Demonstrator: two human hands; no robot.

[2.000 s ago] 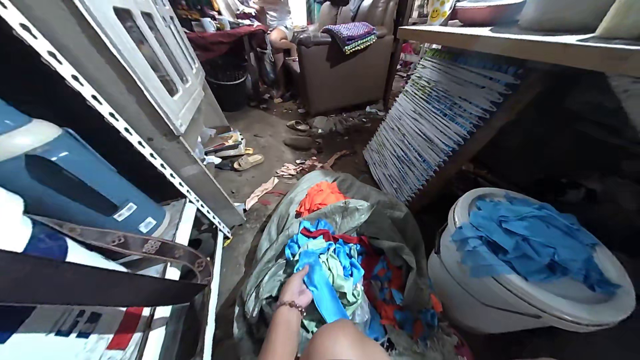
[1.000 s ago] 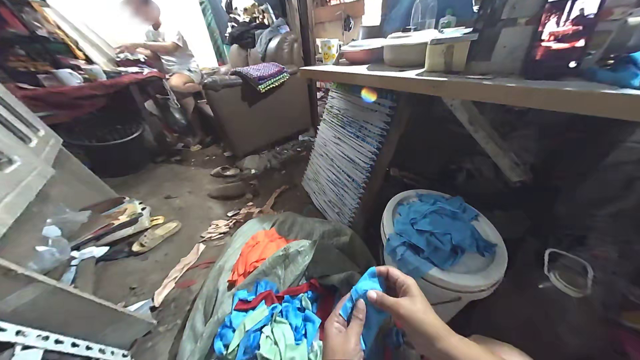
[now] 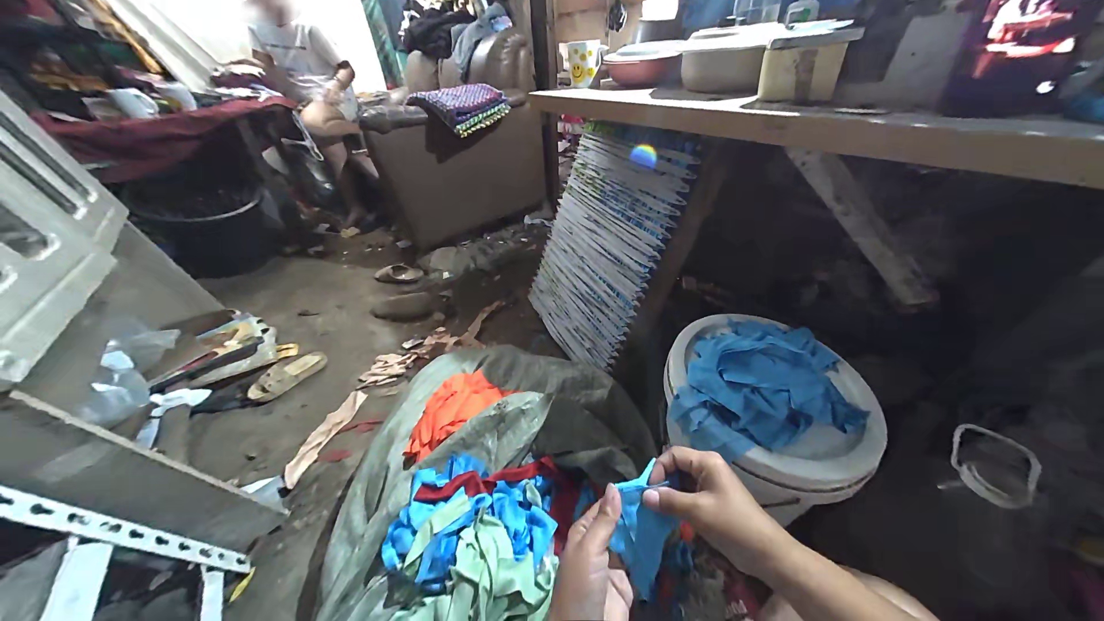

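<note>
A blue fabric strip (image 3: 640,539) is pinched between both hands at the lower middle. My left hand (image 3: 595,552) grips its upper edge from the left; my right hand (image 3: 707,509) pinches the top corner between thumb and fingers. Left of the hands, a grey-green sack (image 3: 362,535) lies open, holding a heap of light green fabric strips (image 3: 496,561), blue strips (image 3: 448,479), a dark red strip (image 3: 448,489) and orange cloth (image 3: 453,410). Behind my right hand, more blue fabric pieces (image 3: 759,384) lie on the lid of a white bucket (image 3: 862,448).
A wooden table (image 3: 819,134) with pots and a mug (image 3: 584,65) stands at the right. A woven rack (image 3: 617,241) leans below it. Sandals (image 3: 287,377) and scraps lie on the floor. A person (image 3: 302,69) sits at the back beside a brown armchair (image 3: 466,177).
Two seconds ago one hand was on the strips in the sack; now both hands hold a blue strip to the right of the heap. The view has turned to the right.
</note>
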